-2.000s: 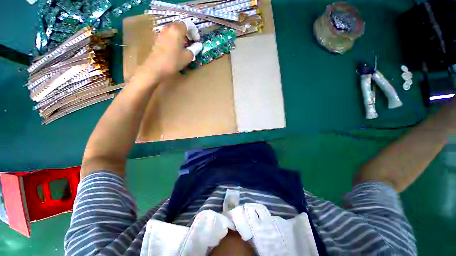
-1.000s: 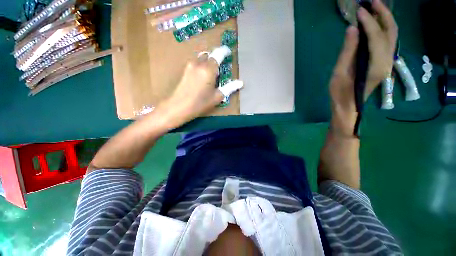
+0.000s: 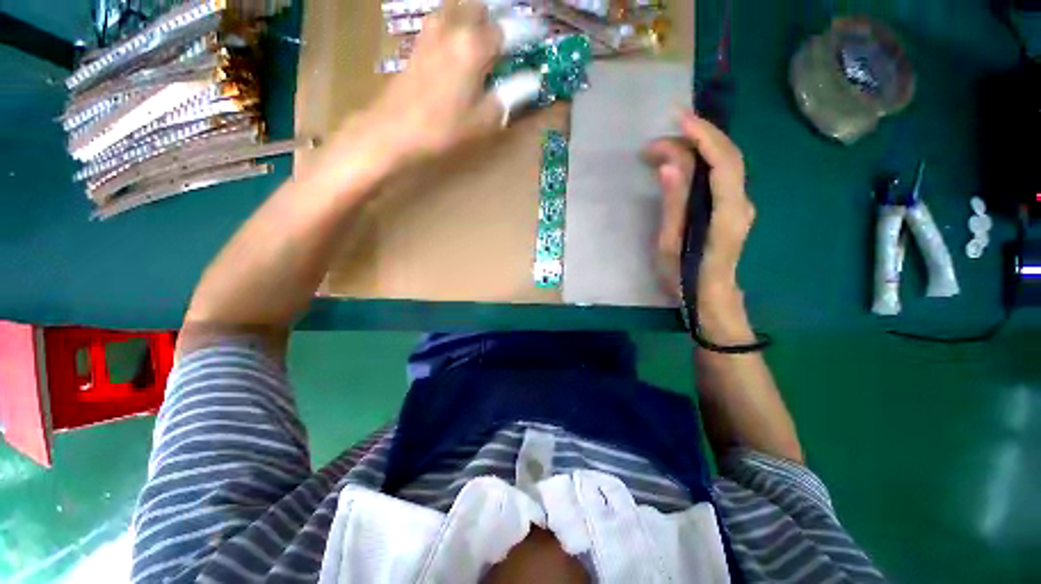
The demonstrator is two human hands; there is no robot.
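Observation:
A short green PCB panel [image 3: 551,211] lies upright on the cardboard mat [image 3: 445,234], along the left edge of the grey board [image 3: 622,183]. My left hand [image 3: 451,80], with white finger cots, is blurred at more green boards [image 3: 565,65] near the top of the mat; whether it grips one I cannot tell. My right hand [image 3: 710,211] is closed around the black soldering iron [image 3: 695,217] at the grey board's right edge. Its tip cannot be made out. LED strips [image 3: 611,32] lie beyond the green boards, partly hidden by my left hand.
A fanned pile of LED strips [image 3: 160,103] lies on the left. On the right are a yellowish-clear round roll [image 3: 831,103], open cutters [image 3: 936,249], small white pieces [image 3: 978,228] and a black box [image 3: 1010,137]. A red plastic stool or crate [image 3: 29,394] stands below.
My left hand has left the upright panel and moved up to the other green boards. My right hand, with the iron, has moved left from beside the roll to the grey board. The view has shifted.

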